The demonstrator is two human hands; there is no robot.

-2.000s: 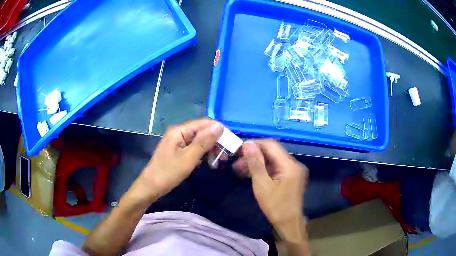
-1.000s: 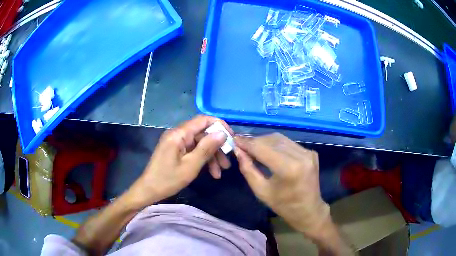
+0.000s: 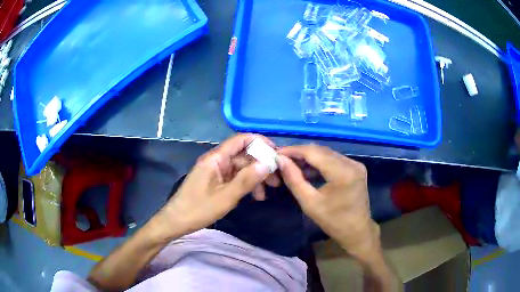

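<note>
A small white plastic housing [image 3: 261, 153] is held just off the bench's front edge. My left hand [image 3: 219, 177] holds it between thumb and fingers. My right hand [image 3: 325, 185] has its thumb and forefinger pinched at the housing's right end; whether they hold a separate small part there cannot be told. The blue right tray [image 3: 232, 85] lies behind my hands with a pile of clear plastic covers [image 3: 342, 54]. A clear rounded frame [image 3: 405, 92] lies loose in that tray, with others near its right front corner.
The larger blue left tray [image 3: 108, 96] sits angled over the bench edge, with a few white units [image 3: 52, 111] in its near-left corner. A white T-shaped piece [image 3: 443, 61] and a white block [image 3: 470, 84] lie right of the right tray. Below are red stools [image 3: 71, 211] and a cardboard box [image 3: 399, 245].
The view has shifted slightly. The housing has turned in my left fingers; its stem, visible two seconds ago, no longer shows clearly. My right fingers have stayed at its right end since one second ago.
</note>
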